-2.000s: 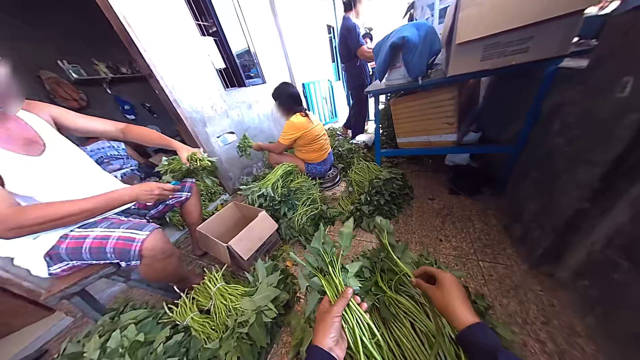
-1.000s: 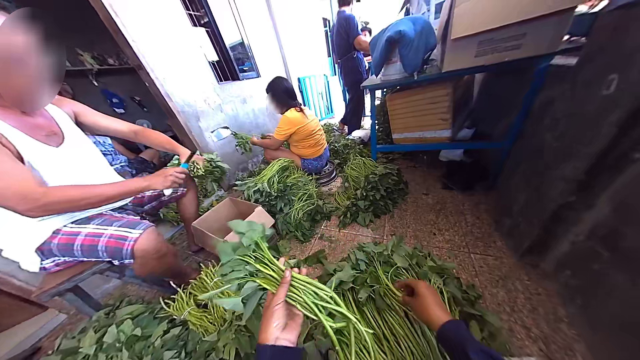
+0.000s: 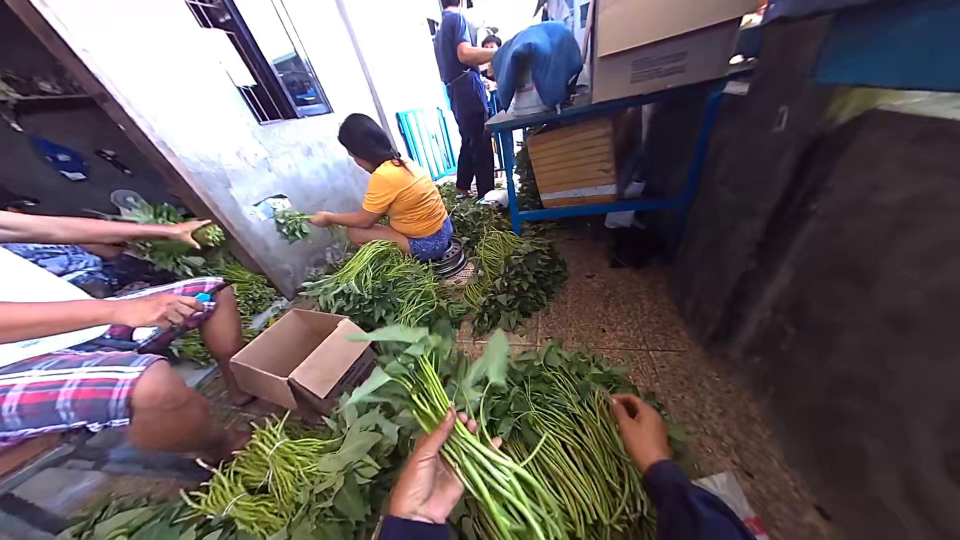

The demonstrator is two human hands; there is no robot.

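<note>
My left hand (image 3: 435, 472) is closed around a bunch of leafy green stems (image 3: 480, 450), leaves pointing up and away, cut ends toward me. To its right, my right hand (image 3: 641, 431) rests at the right edge of a big pile of loose leafy stems (image 3: 577, 442), its thumb and fingertips close together; whether a stem is between them cannot be told. Left of my left hand lie tied bundles of the same greens (image 3: 277, 469) with pale ties around the stems.
An open cardboard box (image 3: 259, 364) stands beyond the tied bundles. A seated person in plaid shorts (image 3: 75, 390) is at left, a person in an orange shirt (image 3: 409, 199) crouches by more greens (image 3: 420, 285). A blue-framed table (image 3: 600, 210) and dark wall (image 3: 847, 300) are at right.
My left hand with its bunch has moved right since one second ago. The seated person at left has stretched one arm toward greens by the doorway.
</note>
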